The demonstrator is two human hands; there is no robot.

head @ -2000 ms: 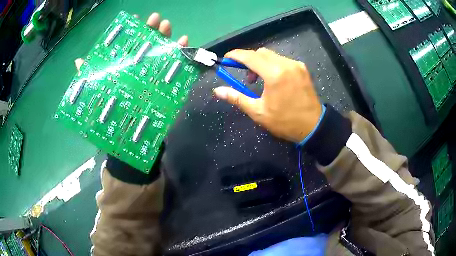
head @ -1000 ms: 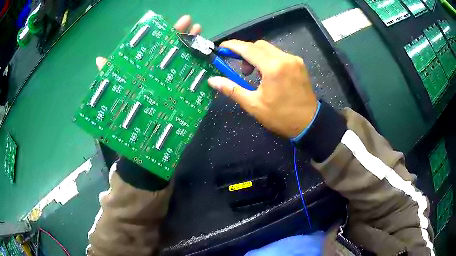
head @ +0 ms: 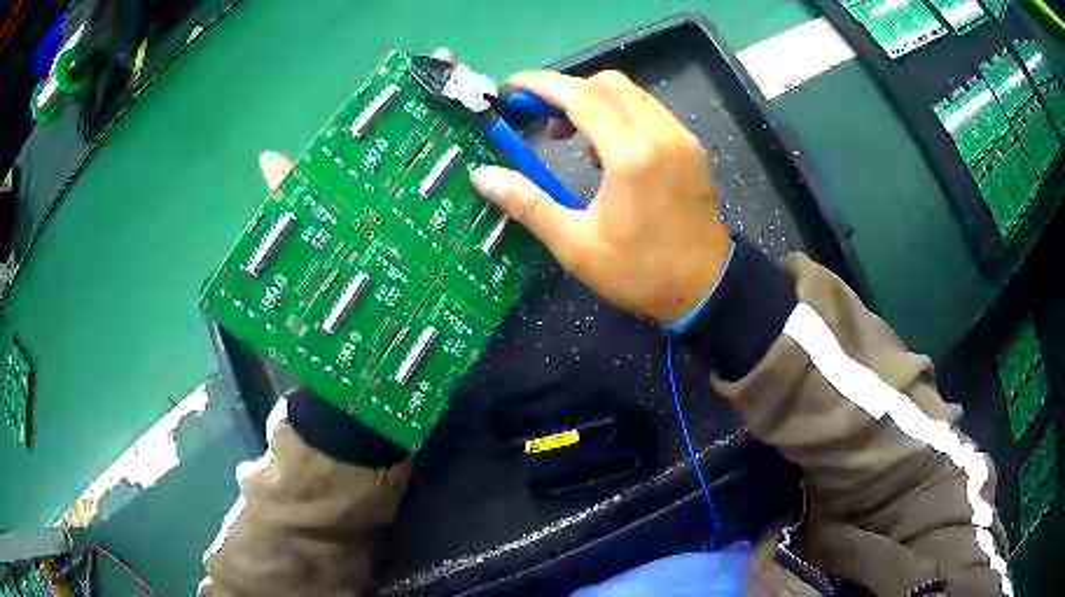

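A green PCB panel (head: 385, 251) with several white slotted parts is tilted over the left part of the black catch tray (head: 806, 222). My left hand (head: 276, 170) holds it from beneath; only a thumb or fingertip at its left edge and a fingertip at the top show, the rest is hidden under the board. My right hand (head: 637, 192) holds diagonal cutters (head: 520, 146) with blue handles. Their silver jaws are at the board's top right edge; whether they touch a lead is too small to tell. A blue wrist strap (head: 705, 292) with a thin cord is on my right wrist.
A black block with a yellow label (head: 552, 442) lies in the tray among bright specks. More green panels (head: 1002, 140) lie on dark sheets at right. A small board (head: 16, 391) lies at far left. A green spool (head: 61, 91) stands at upper left, and a white patch (head: 796, 58) is behind the tray.
The board has moved right and slightly down. The cutters' jaws have shifted slightly left and up along its upper edge, and my right hand has moved a little left.
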